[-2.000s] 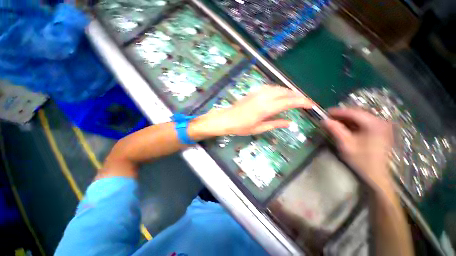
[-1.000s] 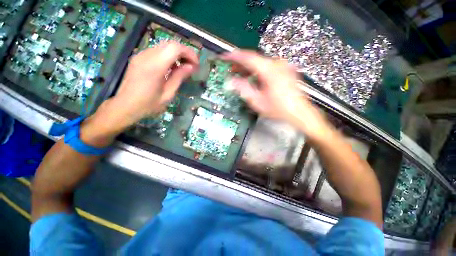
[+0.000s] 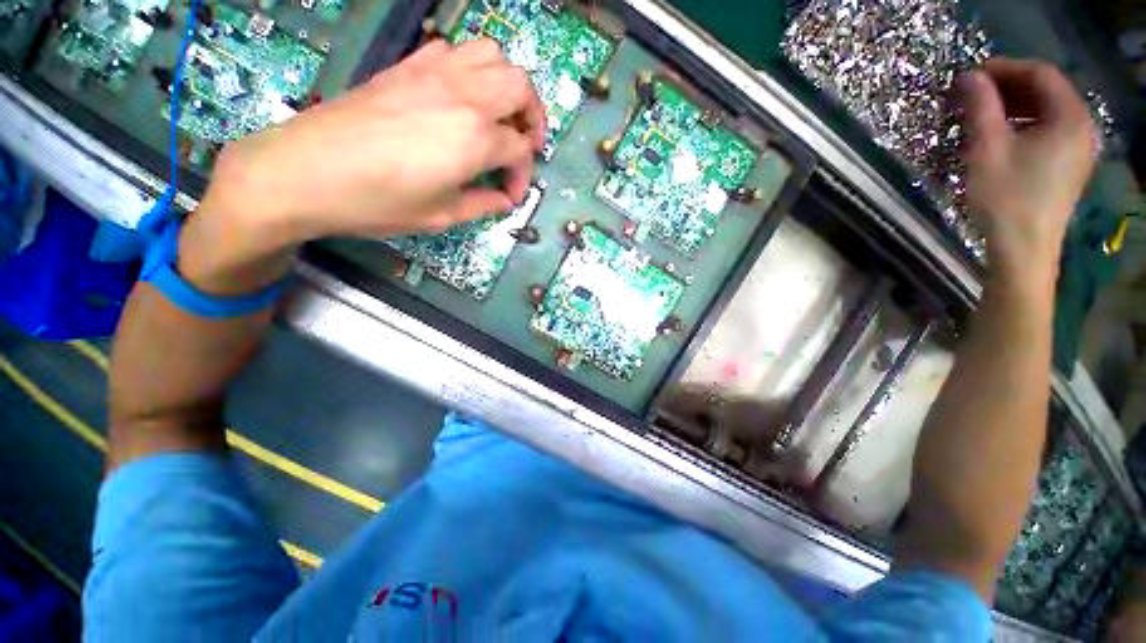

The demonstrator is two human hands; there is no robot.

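My left hand (image 3: 390,145), with a blue wrist strap (image 3: 207,289), is above the carrier (image 3: 503,320), its fingers curled over the two left green circuit boards. Whether it holds a small part cannot be told. Two more boards lie on the carrier's right side, an upper one (image 3: 676,163) and a lower one (image 3: 610,305), both in plain view. My right hand (image 3: 1037,157) is at the heap of small silvery components (image 3: 880,75) beyond the far rail, thumb and fingers bent. Whether anything is between its fingertips is hidden.
The near metal rail (image 3: 427,377) and far rail (image 3: 754,94) flank the conveyor. Right of the carrier is a pale conveyor bed (image 3: 779,308) with crossbars. Another carrier with boards (image 3: 233,82) lies left; more boards (image 3: 1062,515) lie at the far right.
My right hand has moved from above the boards out to the silvery heap. My left hand stays over the left boards. The view has shifted, and the right-hand boards are now uncovered.
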